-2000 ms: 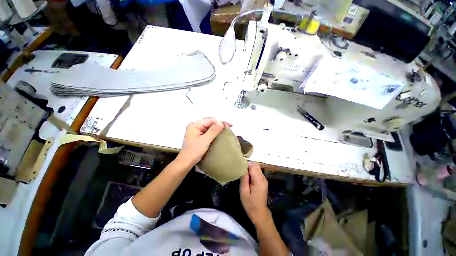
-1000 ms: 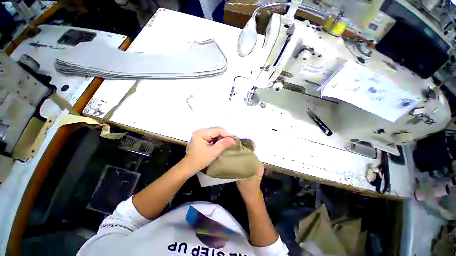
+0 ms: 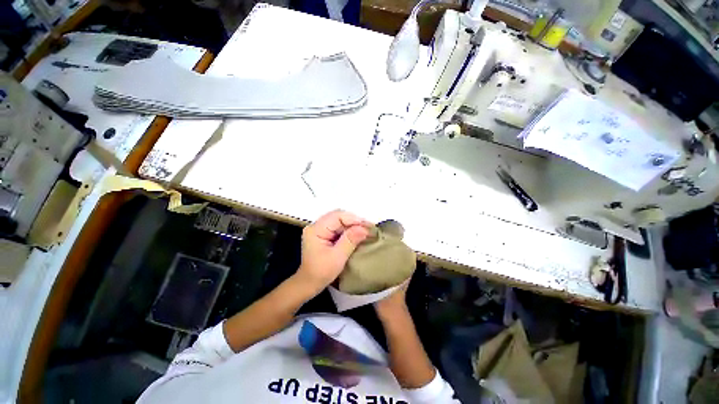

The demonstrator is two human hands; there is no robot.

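A curved khaki cloth piece (image 3: 380, 267) is bunched over the table's front edge, with a pale edge showing along its underside. My left hand (image 3: 331, 246) pinches its upper left part between thumb and fingers. My right hand (image 3: 392, 300) is under or inside the right end of the cloth; its fingers are hidden by the cloth. A stack of pale grey curved pieces (image 3: 236, 96) lies at the back left of the white table (image 3: 260, 177).
The lockstitch machine head (image 3: 493, 102) stands right of my hands, with paper sheets (image 3: 603, 138) on it. A black-handled tool (image 3: 517, 190) lies on the machine bed. The lamp (image 3: 404, 49) is left of the needle area. Khaki pieces (image 3: 516, 364) lie below the table at right.
The khaki piece has gone from spread flat between both hands to bunched up, and its pale edge has come out below. My right hand has moved in under the cloth. The view has shifted slightly.
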